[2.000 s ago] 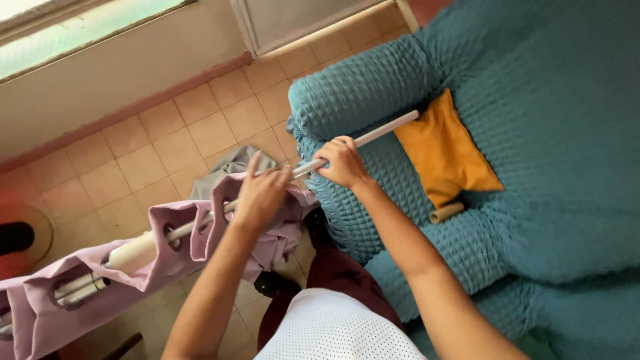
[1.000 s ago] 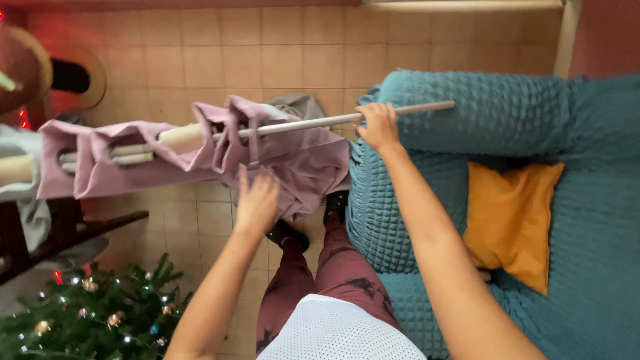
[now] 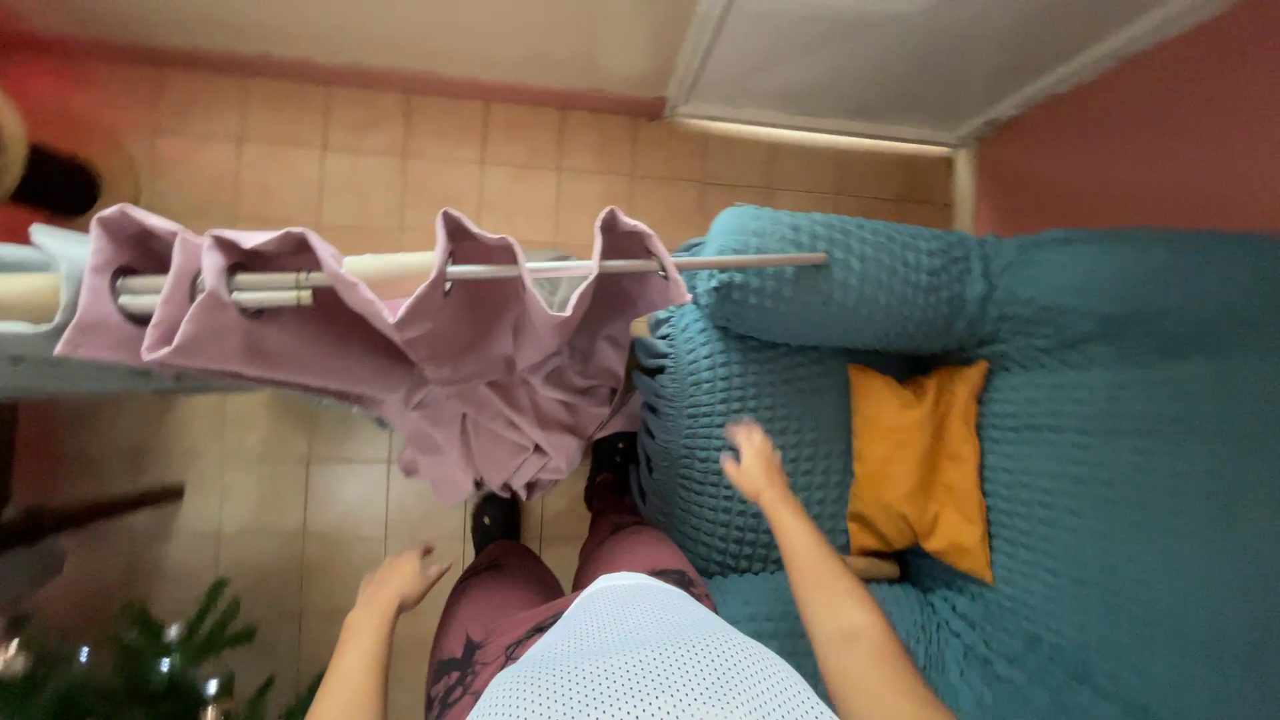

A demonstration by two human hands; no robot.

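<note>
A pink eyelet curtain (image 3: 480, 350) hangs in folds from a thin metal rod (image 3: 750, 261), whose bare right end lies over the arm of the teal-covered sofa (image 3: 860, 275). Its lower part is bunched near my feet. My left hand (image 3: 400, 580) is empty, fingers apart, below the curtain and beside my leg. Over the sofa seat, my right hand (image 3: 752, 462) is also empty with its fingers spread, slightly blurred. A cream-coloured roll or pole (image 3: 390, 268) shows behind the curtain's folds.
An orange cushion (image 3: 920, 465) lies on the sofa, with a small tan cylinder (image 3: 872, 568) beside it. A decorated Christmas tree (image 3: 150, 650) stands at lower left, below a dark wooden bar (image 3: 100, 512). A pale cloth (image 3: 40, 340) hangs at far left.
Both hands have come off the rod and curtain and moved down towards my body. The curtain's eyelets now reach further right along the rod, close to the sofa arm.
</note>
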